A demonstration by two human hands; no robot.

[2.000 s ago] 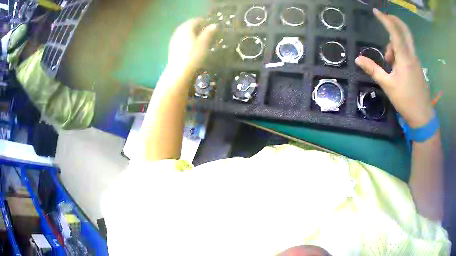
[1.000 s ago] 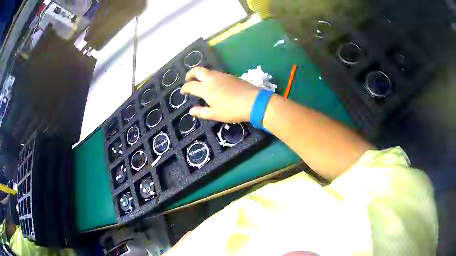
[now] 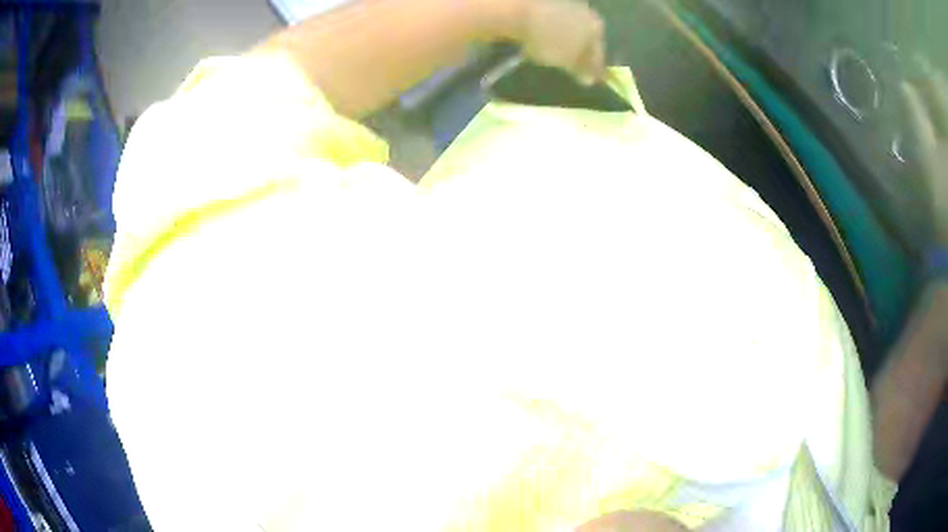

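My left hand point(image 3: 567, 42) is at the top centre, in front of my light yellow garment, with its fingers bent down. A dark flat shape point(image 3: 561, 87) lies just below it. Blur hides whether the hand holds it. My right hand point(image 3: 928, 130) is blurred and cut off by the right edge, over the dark foam tray point(image 3: 878, 130); its grip cannot be told. A thin silver ring point(image 3: 854, 83) shows in the tray beside that hand. A blue band is on the right wrist.
The green bench mat point(image 3: 826, 177) and its thin brown edge point(image 3: 764, 120) curve down the right side. Blue shelving point(image 3: 47, 260) with mixed items stands at the far left. A white corner point(image 3: 307, 8) shows at the top left. My garment fills the middle.
The view has swung down onto my garment, and most of the tray has left the picture. My left hand has come back into view, beside the dark shape. My right hand now shows at the right edge.
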